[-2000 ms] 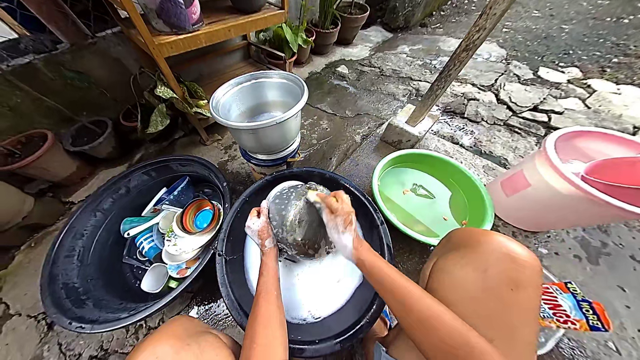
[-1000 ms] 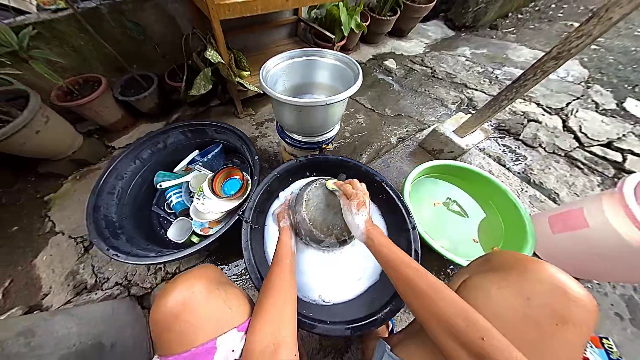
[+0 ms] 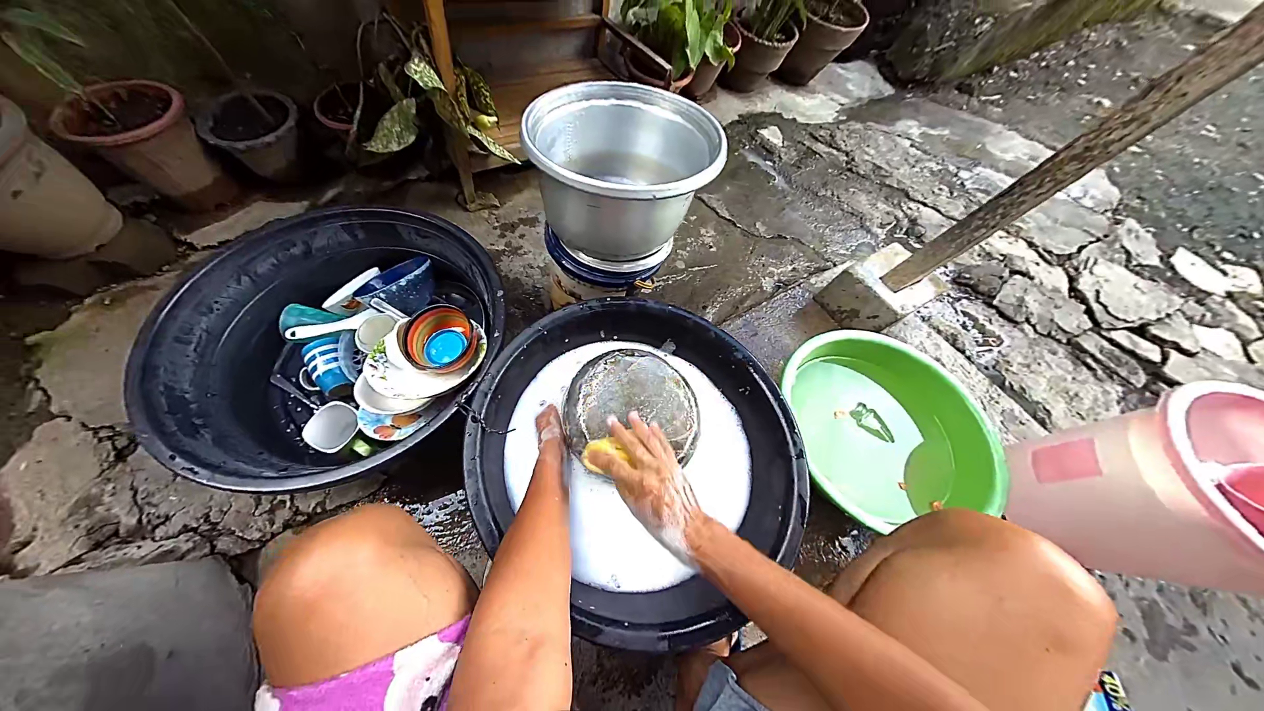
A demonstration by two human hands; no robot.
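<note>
A round metal pot or lid (image 3: pixel 637 395), its sooty, scuffed outer face up, lies in white suds (image 3: pixel 632 543) inside a black plastic basin (image 3: pixel 785 494) between my knees. My right hand (image 3: pixel 647 474) presses a yellow sponge (image 3: pixel 604 454) against the lower left of that face, fingers spread over it. My left hand (image 3: pixel 550 427) is at the vessel's left edge, its fingers partly hidden by the rim and foam; it seems to steady the vessel.
A larger black basin (image 3: pixel 197 395) at left holds bowls, cups and plates (image 3: pixel 395 375). Behind stands an aluminium pot (image 3: pixel 622 168) on a bucket. At right are a green basin of water (image 3: pixel 987 444), a pink bucket (image 3: pixel 1086 494) and a wooden post (image 3: pixel 1066 163) in a concrete block.
My right hand with the sponge has moved from the upper right of the round vessel down to its lower left. My left hand stays at the left edge.
</note>
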